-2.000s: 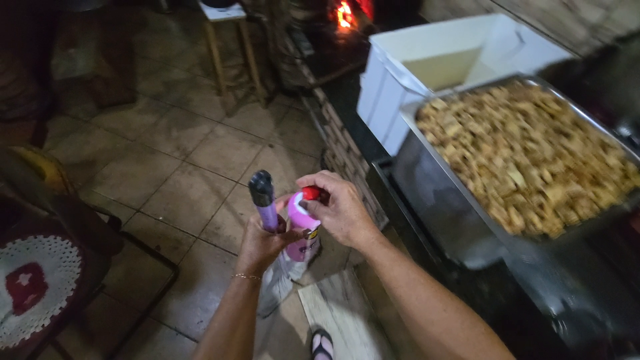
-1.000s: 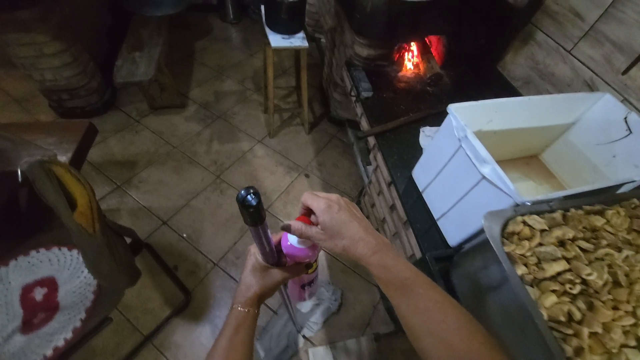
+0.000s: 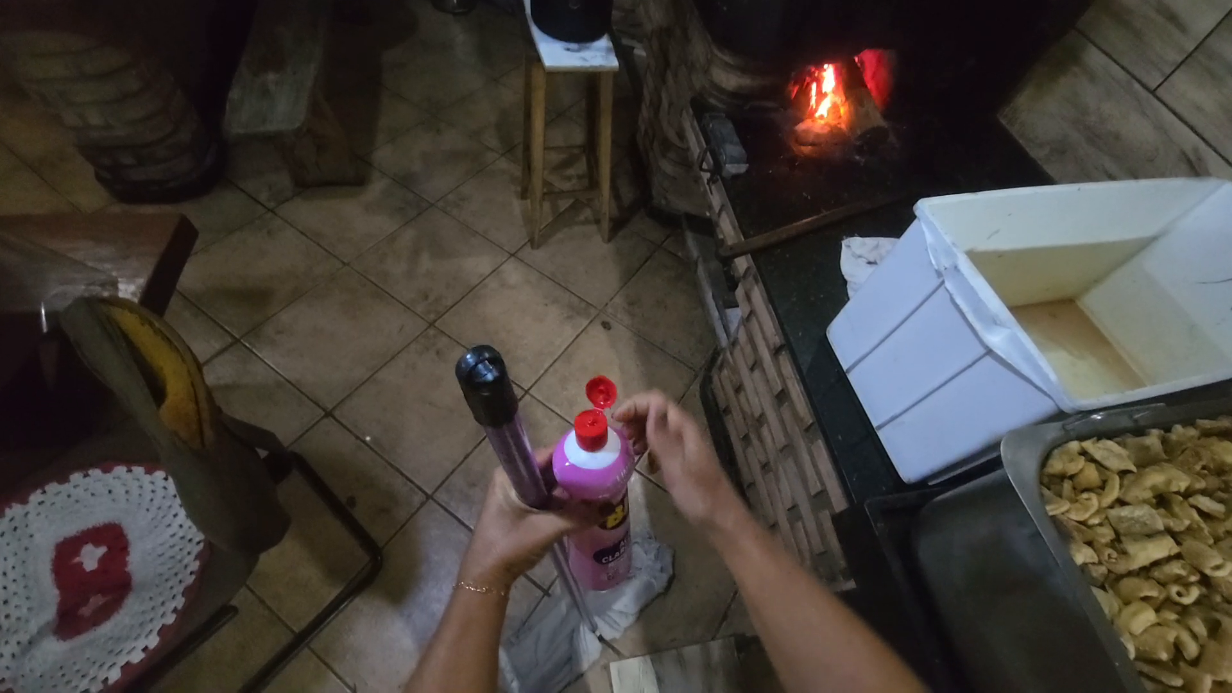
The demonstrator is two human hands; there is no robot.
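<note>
My left hand (image 3: 525,529) holds a pink plastic bottle (image 3: 597,481) upright together with a purple pole with a black end cap (image 3: 503,423). The bottle's red flip-top cap (image 3: 591,430) stands open, its lid tipped back. My right hand (image 3: 674,448) is just right of the cap, fingers curled and apart, with nothing seen in it; whether a fingertip touches the lid I cannot tell. Below the hands a pale cloth (image 3: 640,587) lies on the floor around the pole's lower part.
At right stand a white plastic bin (image 3: 948,371) and a metal tray (image 3: 1020,481) of fried-looking pieces. A fire (image 3: 826,96) burns in the stove at the top. A wooden stool (image 3: 539,144) holds a dark pot. A chair with a crocheted cover (image 3: 144,577) is at left.
The bottle's red lid has come open. My right hand, on the cap before, has moved off it to the right. My left hand still holds bottle and pole.
</note>
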